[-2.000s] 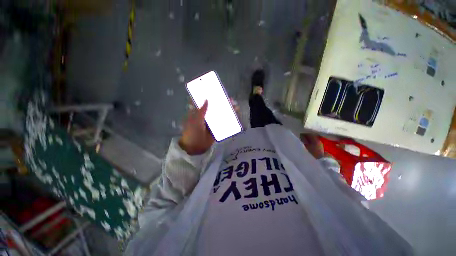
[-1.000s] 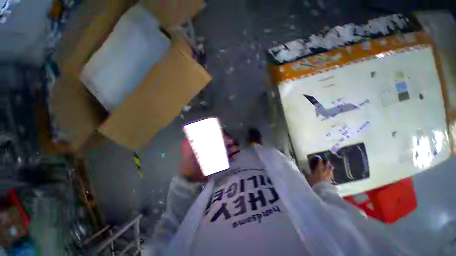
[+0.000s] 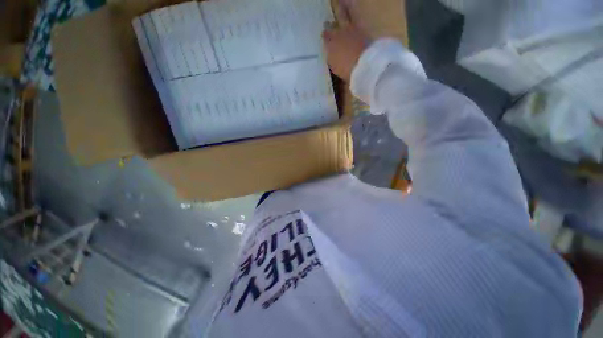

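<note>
An open brown carton (image 3: 258, 165) stands in front of me with its flaps out. White product boxes (image 3: 258, 99) fill it in rows, with fine lines on their edges. My right hand (image 3: 345, 47) is at the carton's right side, fingers by the upper right edge of the white boxes; whether it grips anything cannot be told. My left hand is not in view, and no smartphone shows.
White bulky wrapped goods (image 3: 529, 59) lie at the upper right. A pale metal frame (image 3: 66, 244) stands on the grey floor at the lower left. A green surface with white specks (image 3: 26, 304) shows at the lower left corner.
The view has moved onto the open carton. The left hand with the bright phone and the large printed white carton have left the picture. The right hand is now at the open carton.
</note>
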